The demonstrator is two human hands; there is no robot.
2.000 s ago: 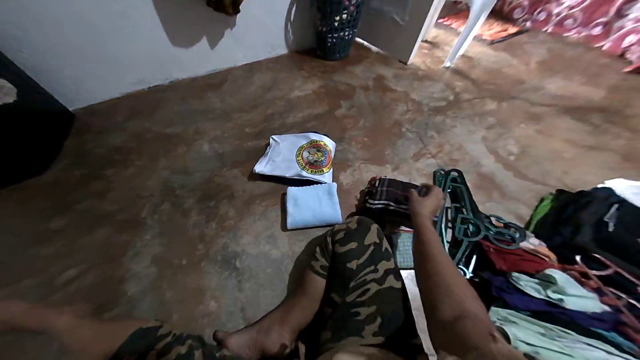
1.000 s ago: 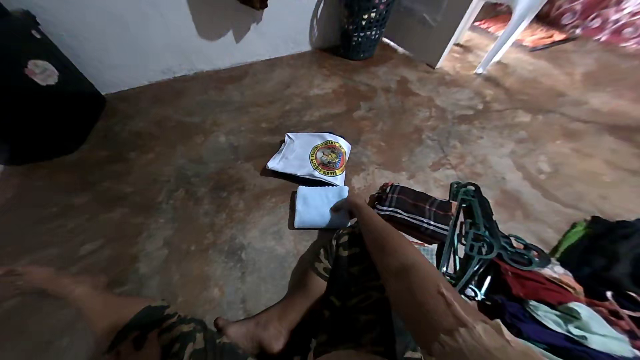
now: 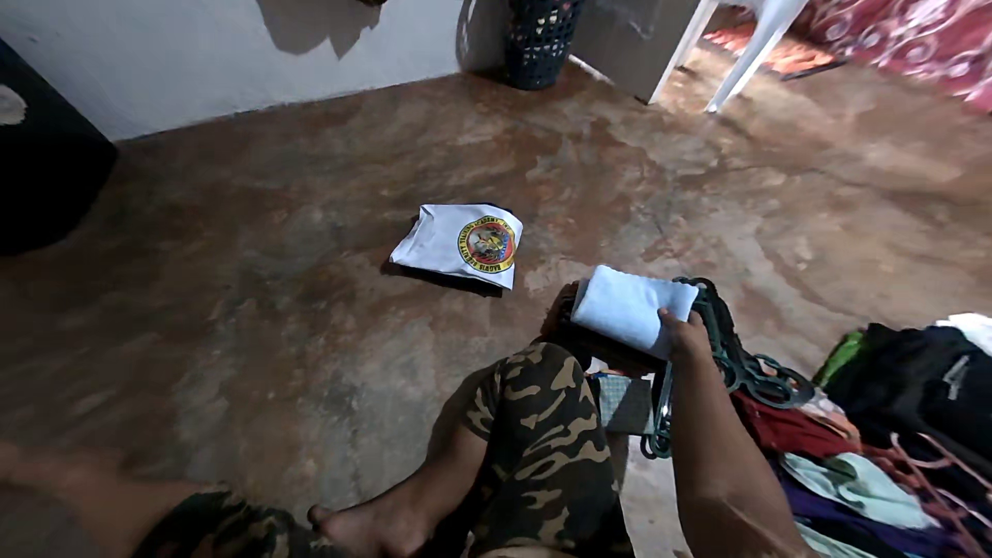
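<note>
My right hand (image 3: 686, 335) grips the right edge of a folded light-blue cloth (image 3: 632, 308), which lies over or just above a folded dark plaid cloth (image 3: 608, 345) beside my knee. Green plastic clothes hangers (image 3: 732, 353) lie directly right of the hand, and a small checked folded cloth (image 3: 620, 403) is below it. Farther left on the floor rests a folded white garment (image 3: 446, 242) with a round printed emblem, on something dark. My left hand is not visible.
A heap of loose clothes (image 3: 845, 465) and a black bag or garment (image 3: 922, 380) lie at the right. A dark plastic basket (image 3: 539, 43) stands by the wall, near a white plastic chair leg (image 3: 756, 58). A black object (image 3: 46, 163) is at far left.
My right hand was at the light-blue cloth below the white garment a second ago. That cloth has moved right with the hand, onto or over the plaid cloth.
</note>
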